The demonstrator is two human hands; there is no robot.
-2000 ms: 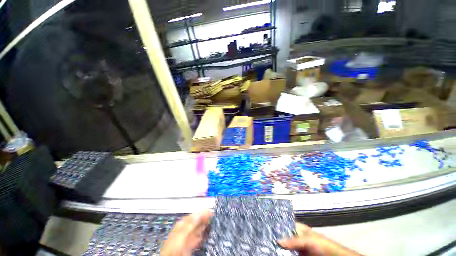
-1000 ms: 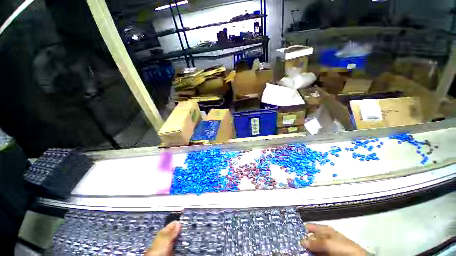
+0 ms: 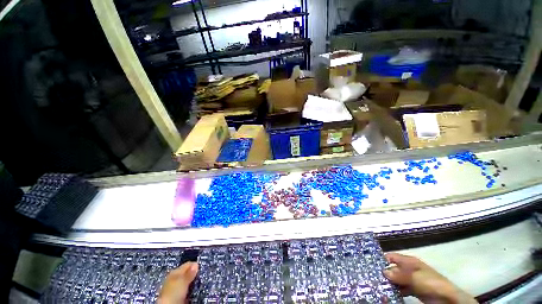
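A dark purple-blue PCB panel with a repeated pale pattern (image 3: 285, 270) lies nearest me at the bottom centre. My left hand (image 3: 178, 284), cut off by the bottom edge, grips its left edge. My right hand (image 3: 419, 276) grips its right edge. A second patterned panel (image 3: 113, 276) lies to its left, close beside my left hand. Blue components (image 3: 229, 199) and red-brown components (image 3: 291, 200) lie loose on the white shelf (image 3: 131, 208) beyond the panel.
A pink bin (image 3: 184, 202) stands at the left end of the blue pile. Stacked PCB panels (image 3: 56, 202) stand at the far left. The conveyor rail (image 3: 142, 238) runs between shelf and panel. Behind are a carton of blue pieces (image 3: 240, 148), a blue box (image 3: 295, 141) and brown cartons.
The view has shifted, so the shelf and cartons sit further left. The panel between my hands shows wider and clearer. Both hands still hold its edges.
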